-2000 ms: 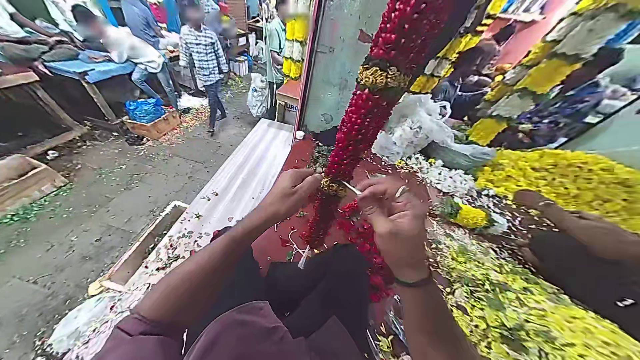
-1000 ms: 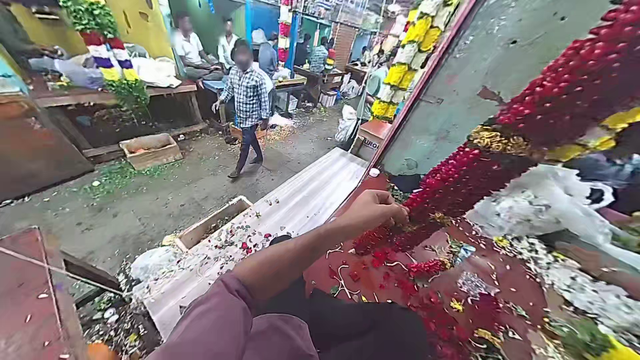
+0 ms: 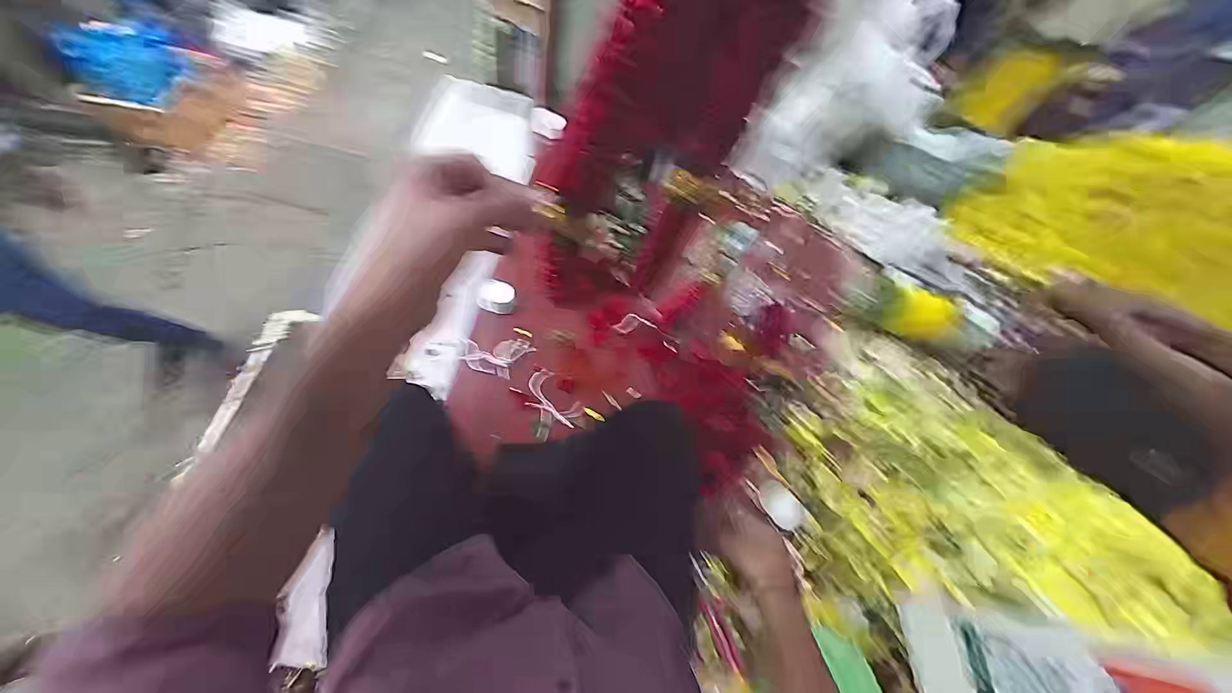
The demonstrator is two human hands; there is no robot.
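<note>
A thick garland of red petals hangs down in front of me, with gold bands near its lower end. My left hand pinches the garland's left edge at a gold band. Low beside my right thigh is my right hand, near a small white round item that may be a thread spool; blur hides whether the fingers hold it. Loose red petals lie between my legs and the yellow flowers. A white round cap or spool stands on the red surface, near scraps of white string.
Heaps of yellow flowers and yellow-green petals spread on the right, where another person's arm reaches in. White plastic bags lie behind the garland. On the left, a person's leg shows on the walkway.
The view has swung down and right. My right hand, at the garland two seconds ago, is now low by my thigh. My left hand remains at the garland.
</note>
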